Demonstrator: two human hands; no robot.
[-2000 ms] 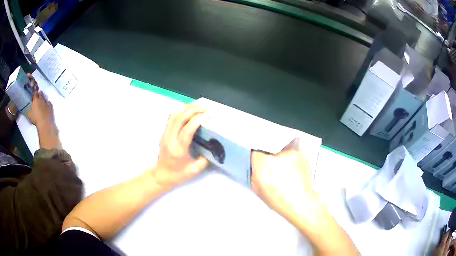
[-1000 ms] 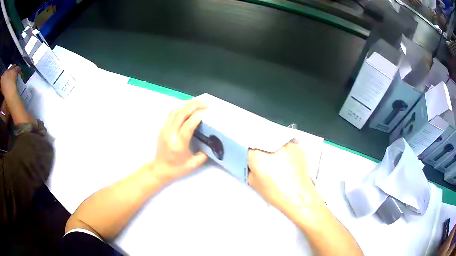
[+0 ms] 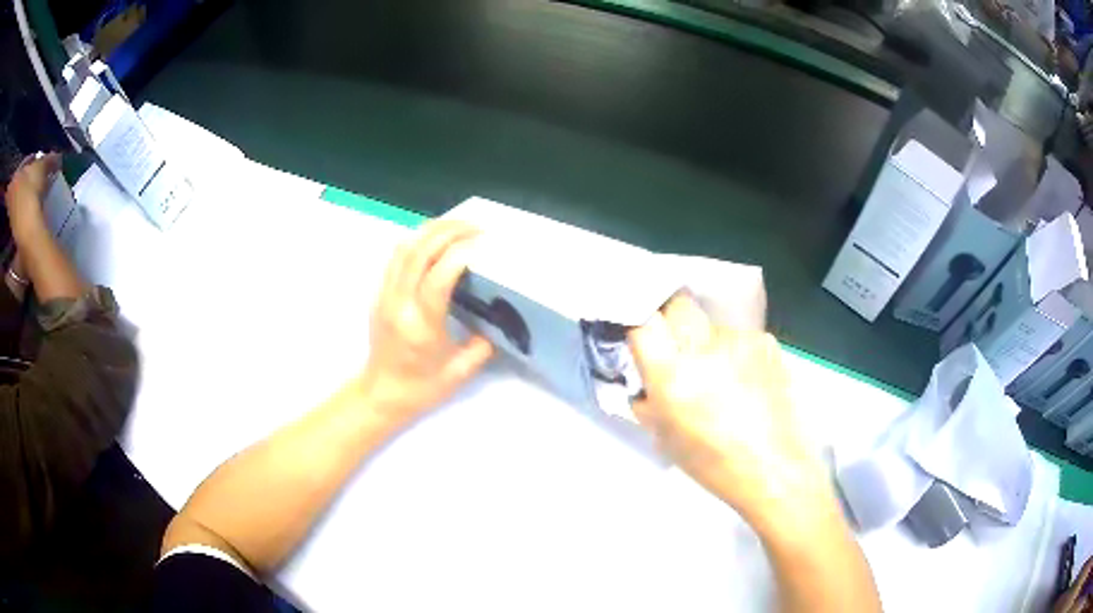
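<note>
A pale grey-blue retail box (image 3: 545, 344) lies on its side over the white table covering, its dark device picture facing me and its open end to the right. My left hand (image 3: 420, 314) grips its left end. My right hand (image 3: 707, 383) is at the open end, with its fingers bent at the mouth. Something dark and shiny (image 3: 609, 359) shows inside the mouth; I cannot tell what it is. What my right fingers hold, if anything, is hidden. A white flap (image 3: 719, 285) stands out behind my right hand.
Upright open boxes (image 3: 893, 228) stand on the dark green belt (image 3: 503, 120) at right. Crumpled white bags (image 3: 977, 437) and a grey cylinder (image 3: 938, 515) lie at right. More boxes (image 3: 130, 156) stand at far left, beside another person's arm (image 3: 54, 258). Another hand (image 3: 1076, 595) shows at bottom right.
My right hand has drawn back to the right out of the box mouth, so the dark shiny contents now show. The person at left has moved their hand from a box seen earlier.
</note>
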